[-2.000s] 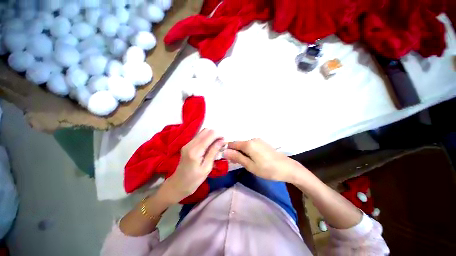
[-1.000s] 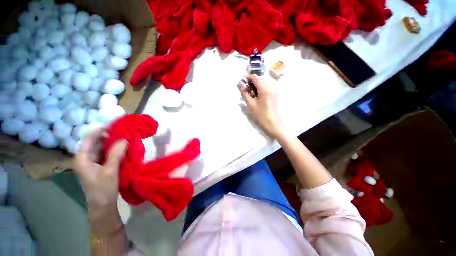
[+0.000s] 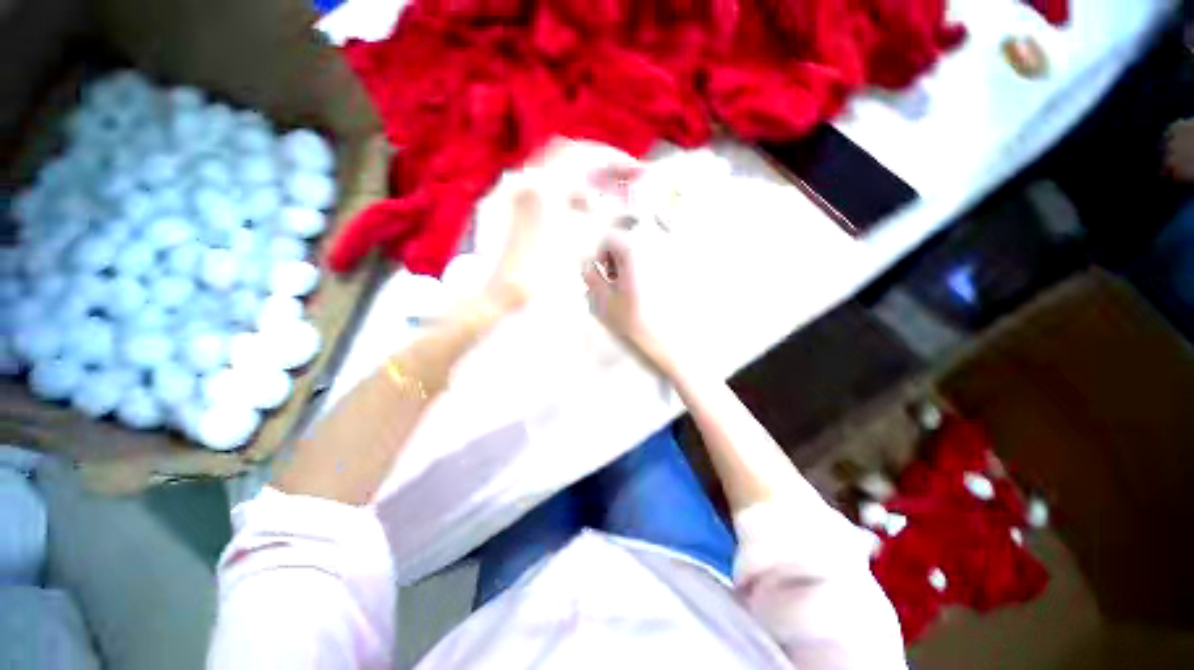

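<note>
My left hand [image 3: 543, 210] reaches over the white table cloth to the front edge of the heaped red plush pieces [image 3: 524, 92]. It is blurred and washed out, and whether it holds anything cannot be told. My right hand [image 3: 621, 295] is just right of it and nearer to me, fingers curled around a small dark metal tool [image 3: 606, 268], possibly thread snips. The tally counter's spot by the fingertips is too blurred to read. No red piece shows in either hand.
An open carton [image 3: 356, 249] of white pom-poms [image 3: 197, 249] stands at left. A dark phone [image 3: 845, 181] lies at the table's right. A carton [image 3: 1113, 419] at low right holds red pieces with white balls [image 3: 962, 524]. A person's hand [image 3: 1180, 151] shows at the right edge.
The red piece has left my left hand, which has moved from over the pom-pom carton to the table beside my right hand. More red and white shows in the low right carton. The view has shifted.
</note>
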